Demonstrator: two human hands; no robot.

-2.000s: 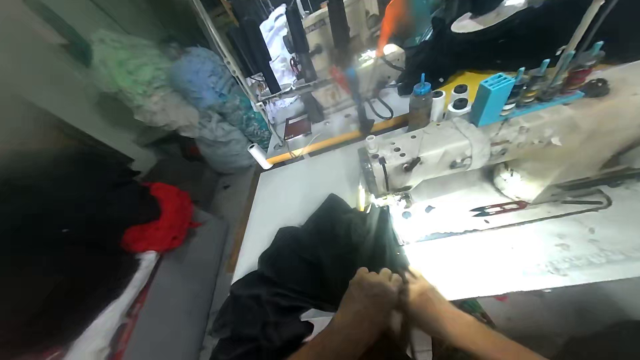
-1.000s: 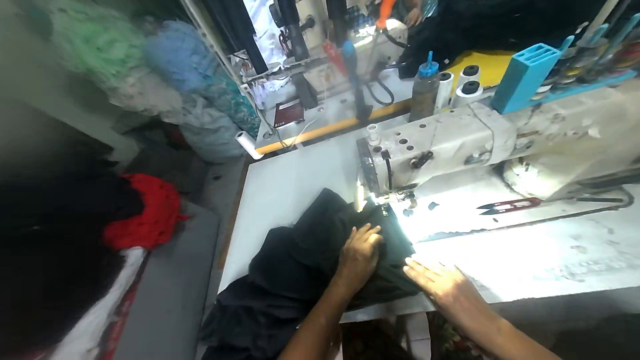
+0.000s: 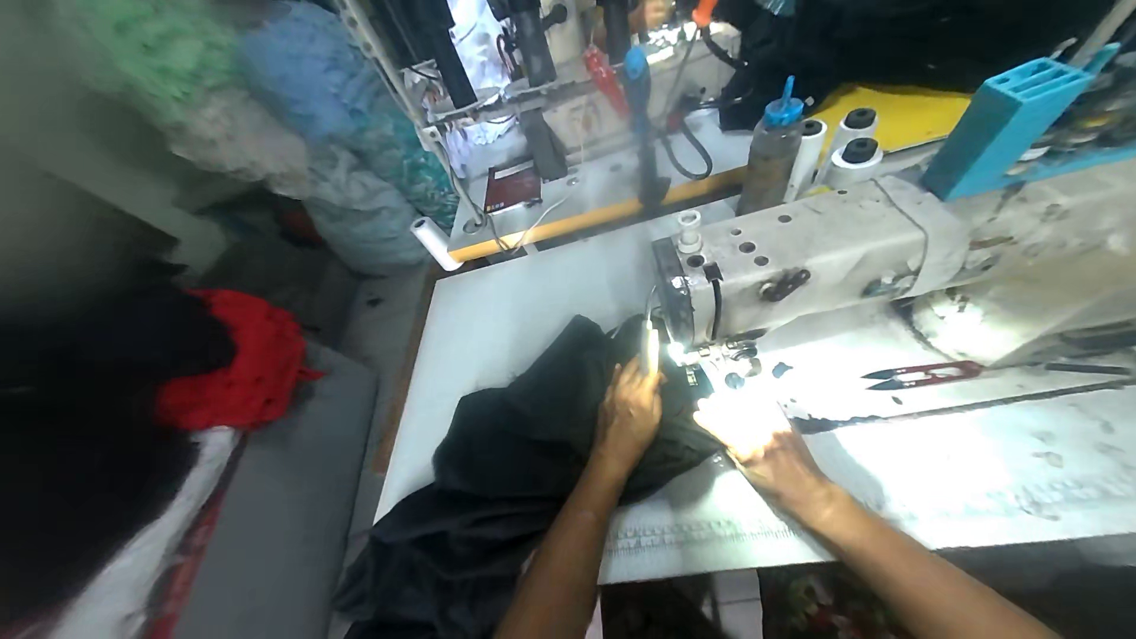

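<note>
Black fabric (image 3: 524, 435) lies bunched on the white sewing table (image 3: 479, 328) and hangs over its front edge. My left hand (image 3: 632, 410) rests on the fabric just left of the needle area, fingers toward the machine. Close to the presser foot on the right, my right hand (image 3: 754, 439) touches the fabric's edge; strong lamp light washes out its fingers. Above both hands is the head of an industrial sewing machine (image 3: 799, 248). Whether either hand pinches the cloth is hard to see.
Red-handled thread snips (image 3: 932, 374) lie on the machine bed. Behind the machine head stand a bottle with a blue cap (image 3: 772, 160), white thread cones (image 3: 852, 164) and a blue holder (image 3: 1007, 124). A second table with an orange edge (image 3: 603, 217) adjoins at the back. Red cloth (image 3: 248, 364) is at left.
Two seconds ago my hands were together on the fabric near the table's front edge. They are now apart and up beside the needle area, the left one farther forward than a second ago.
</note>
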